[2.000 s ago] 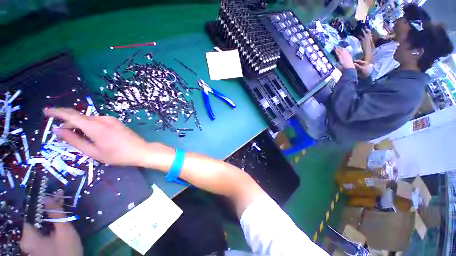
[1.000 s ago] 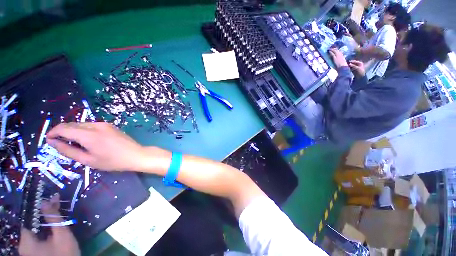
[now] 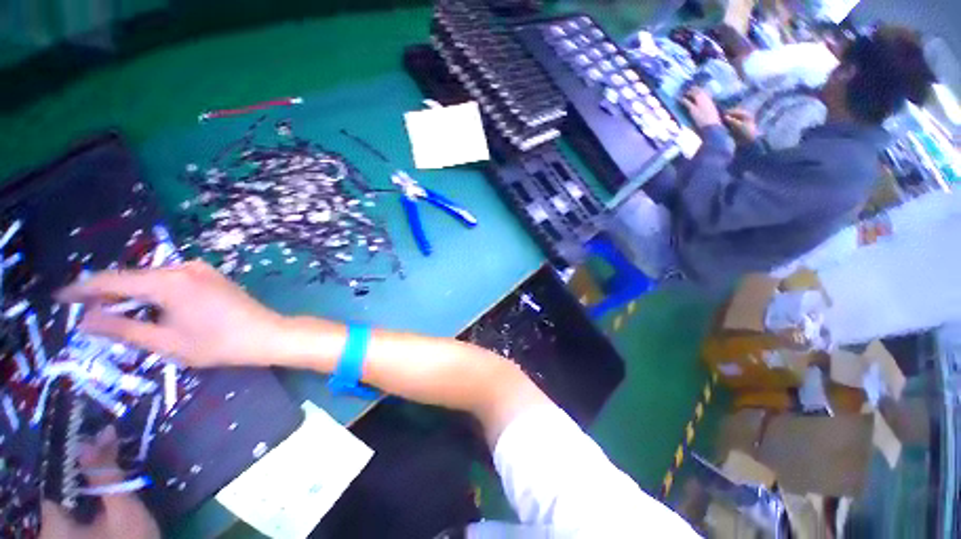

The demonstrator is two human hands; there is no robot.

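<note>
A black comb-like strip holder (image 3: 65, 447) with a row of silver parts is in my left hand (image 3: 111, 505), at the bottom left, partly cut off by the frame edge. A white strip with a blue end sticks out beside its fingers. My right hand (image 3: 174, 316), with a blue wristband, is over a loose heap of white strips with blue ends (image 3: 105, 368) on the black mat (image 3: 227, 421). Its fingers are spread a little. The picture is blurred, and I cannot tell whether the fingertips hold anything.
A pile of dark leads (image 3: 285, 211), a red wire (image 3: 251, 108), blue-handled nippers (image 3: 422, 211) and a paper note (image 3: 448, 135) lie on the green bench. Stacked fixtures (image 3: 501, 74) and a parts tray (image 3: 606, 90) stand beyond. Another paper (image 3: 295, 474) lies at the bench edge. A person sits right.
The whole view has shifted slightly, so bench items appear further left. My right hand has stayed around the strip heap, its fingers now more apart. My left hand still holds the strip holder.
</note>
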